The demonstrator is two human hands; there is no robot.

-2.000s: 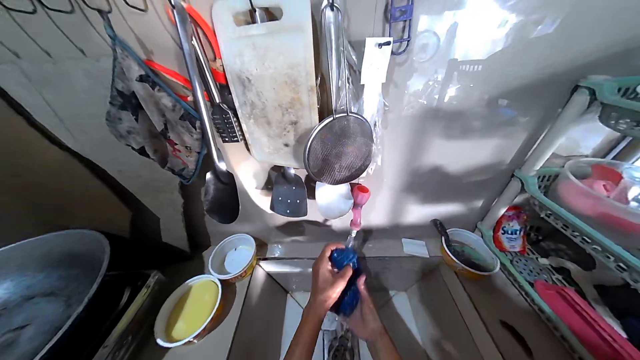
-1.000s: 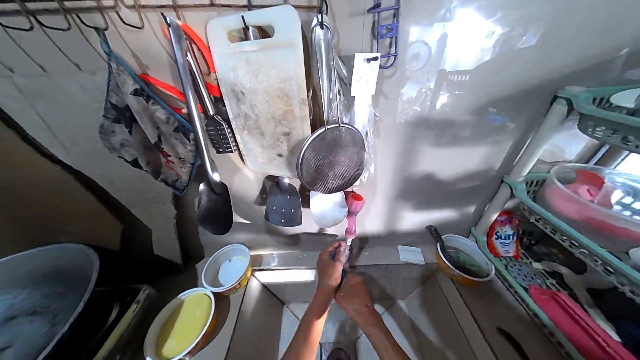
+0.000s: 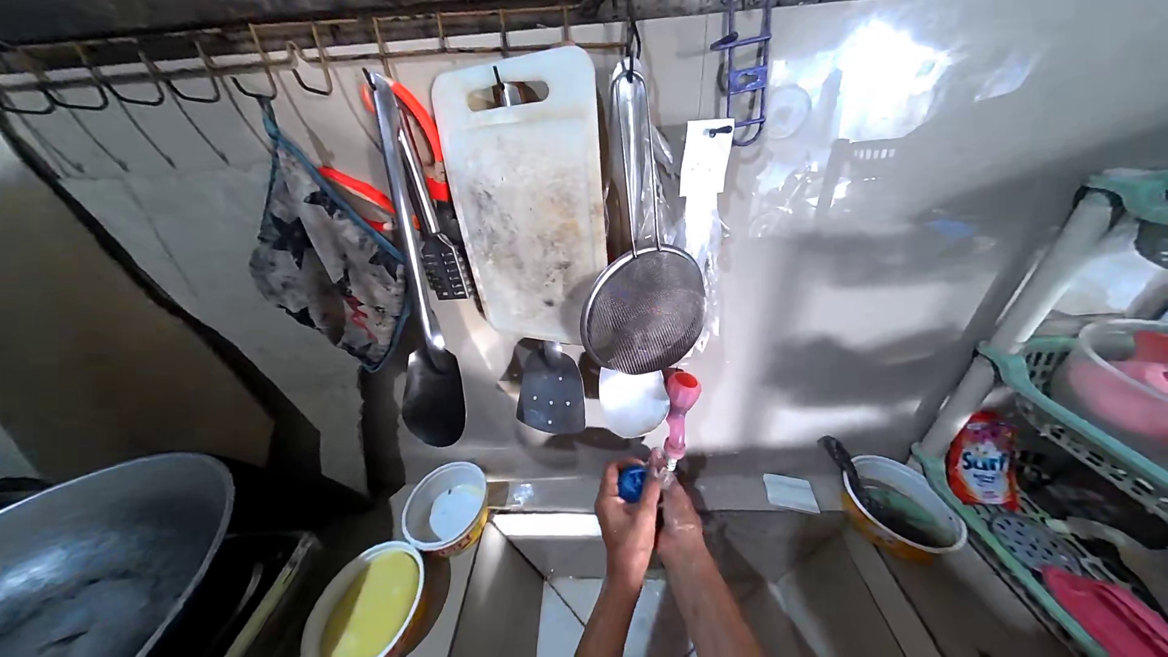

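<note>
My left hand [image 3: 628, 529] is closed around a dark blue object [image 3: 631, 483], most of it hidden by the fingers; it may be a scrubber or cloth. Right beside it, my right hand [image 3: 677, 525] is raised under the outlet of a pink plastic tap nozzle [image 3: 676, 415], and its fingers are partly hidden. Both hands look wet and are over the tiled sink [image 3: 557, 598]. Whether my right hand holds anything is not clear.
Tubs [image 3: 444, 507] stand left of the sink, one with a yellow block [image 3: 374, 607]. Another tub [image 3: 903, 506] with a dark-handled tool is at right, near a green rack [image 3: 1013, 557]. A strainer [image 3: 644, 310], cutting board [image 3: 525, 196] and spatulas [image 3: 551, 392] hang above. A large metal pan [image 3: 109, 557] sits left.
Two seconds ago the blue object showed between both hands; one second ago it was mostly hidden. Now it shows in my left hand, close to the tap nozzle.
</note>
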